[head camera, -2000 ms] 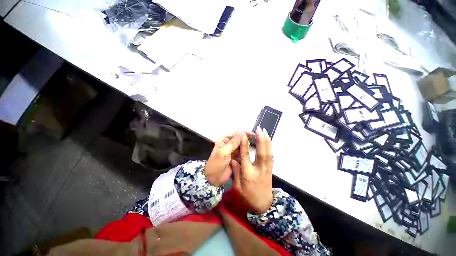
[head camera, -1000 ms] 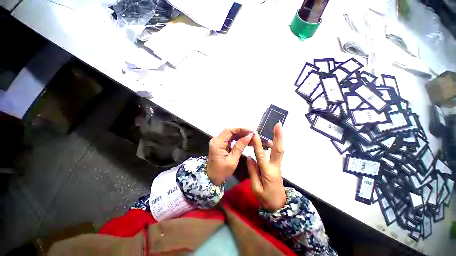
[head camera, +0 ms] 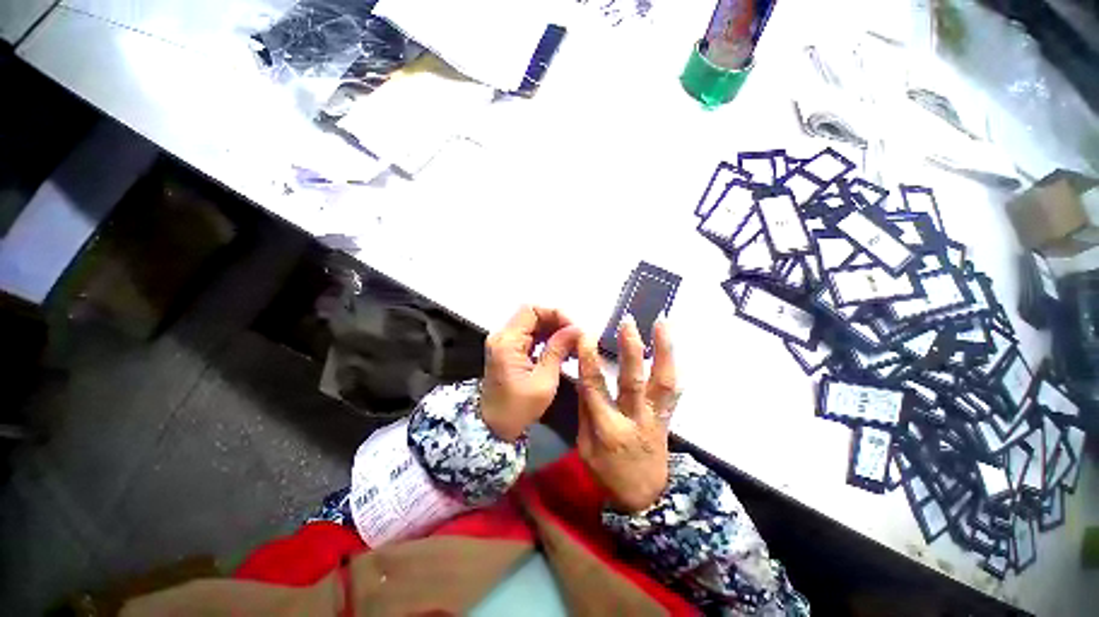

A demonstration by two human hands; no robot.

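A dark blank card with a thin white inner line lies on the white table, just beyond my right fingertips. My left hand has thumb and index finger pinched together at the table's front edge. My right hand has its index fingertip close to the left fingertips, its other fingers spread up towards the card and covering its lower end. Anything between the fingertips is too small to tell. A printed sticker sheet is wrapped round my left sleeve.
A large loose heap of labelled tags lies at right. A phone stands in a green ring at top centre. Papers and crumpled clear plastic lie upper left. A brown box is at the right edge.
My left hand has moved slightly left, and my right fingers have spread apart after being close together. The card lies in about the same place.
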